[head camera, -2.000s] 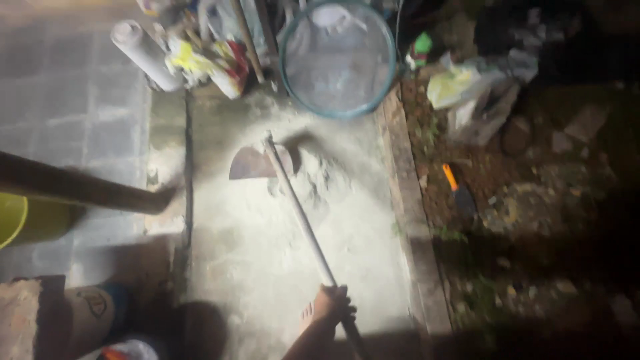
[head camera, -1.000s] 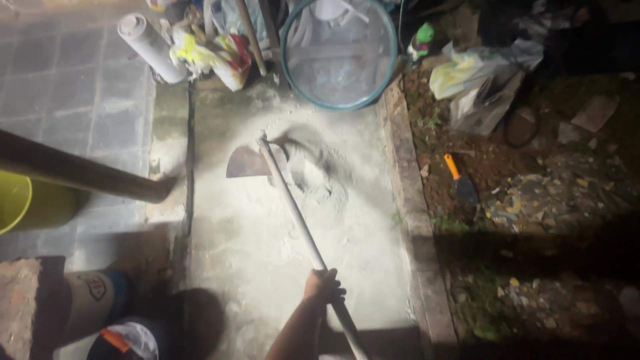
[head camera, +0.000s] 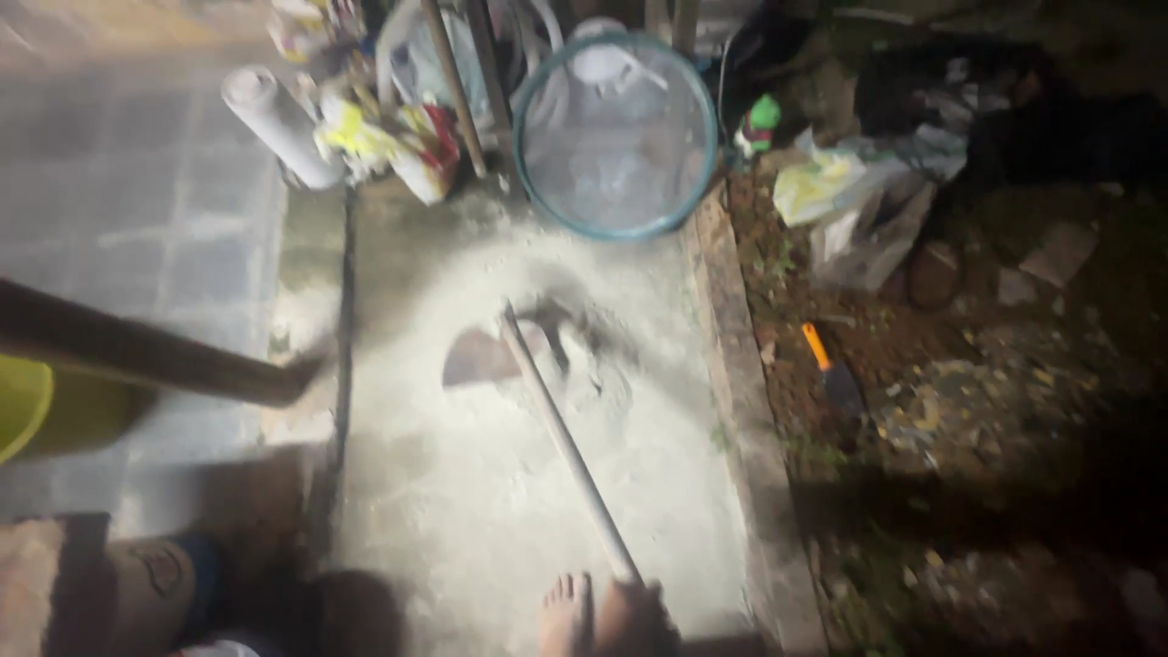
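A hoe lies across the pale powder, its long handle (head camera: 573, 456) slanting down to the right and its rusty metal blade (head camera: 484, 358) resting in the powder. At the bottom edge my left hand (head camera: 631, 613), blurred, is closed around the handle. My right hand is out of view. A small mound of pale powder (head camera: 584, 383) lies just right of the blade, on the concrete strip. My bare foot (head camera: 564, 607) shows directly left of the gripping hand.
A round mesh sieve (head camera: 616, 137) stands at the strip's far end near plastic bags (head camera: 392, 141) and a white roll (head camera: 278, 128). A raised edge (head camera: 739, 365) bounds the right side; beyond lies an orange-handled trowel (head camera: 830, 370). At left are a wooden pole (head camera: 155, 351) and yellow bucket (head camera: 23, 411).
My left hand sits lower in view on the handle, and a bare foot is now plainly visible beside it. The hoe blade stays near the mound. The view has shifted slightly.
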